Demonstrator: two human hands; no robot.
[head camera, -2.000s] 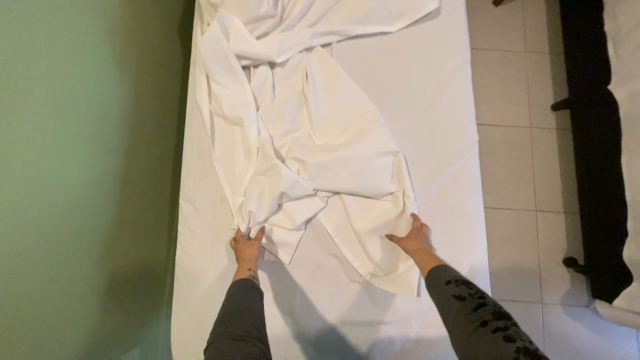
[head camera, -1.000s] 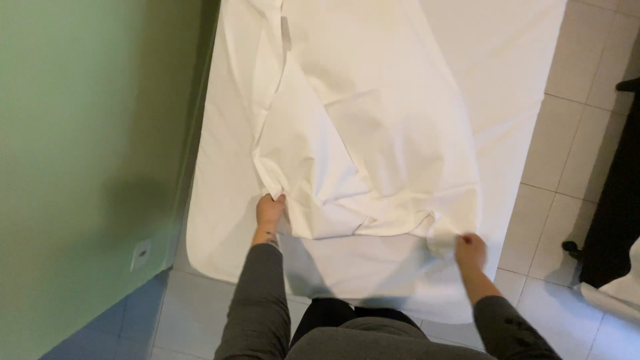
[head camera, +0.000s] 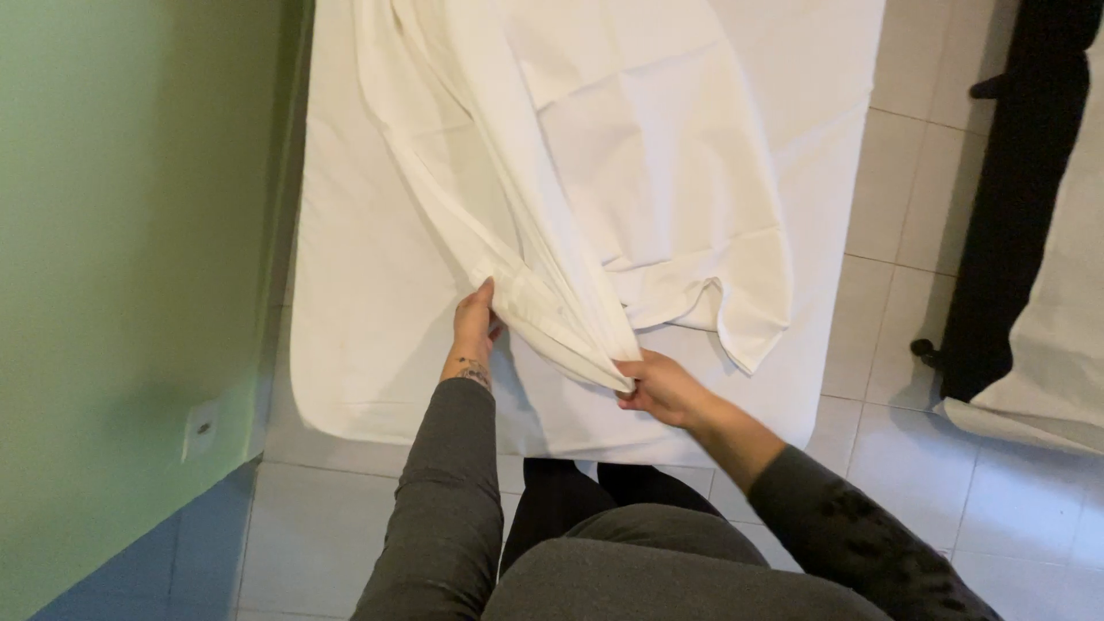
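Observation:
A loose white sheet (head camera: 655, 172) lies in folds over a bed whose mattress has a fitted white cover (head camera: 371, 345). My right hand (head camera: 660, 388) is closed on a gathered corner of the sheet near the foot of the bed. To its left, my left hand (head camera: 479, 319) is at the sheet's left edge, thumb up along the cloth; its fingers are partly hidden, so its grip is unclear. Folds run from my right hand up toward the far left. Another corner of the sheet lies on the mattress to the right of my right hand.
A green wall (head camera: 129, 216) with a socket plate (head camera: 200, 429) runs along the left. Pale floor tiles (head camera: 897, 319) show on the right and below. At the right stands a dark piece of furniture (head camera: 1000, 224) with pale cloth (head camera: 1061, 345) over it. My legs are at the bed's foot.
My right hand has moved left, toward my left hand, with sheet fabric in it. The sheet's near left part, spread flatter one second ago, is now drawn into long diagonal folds.

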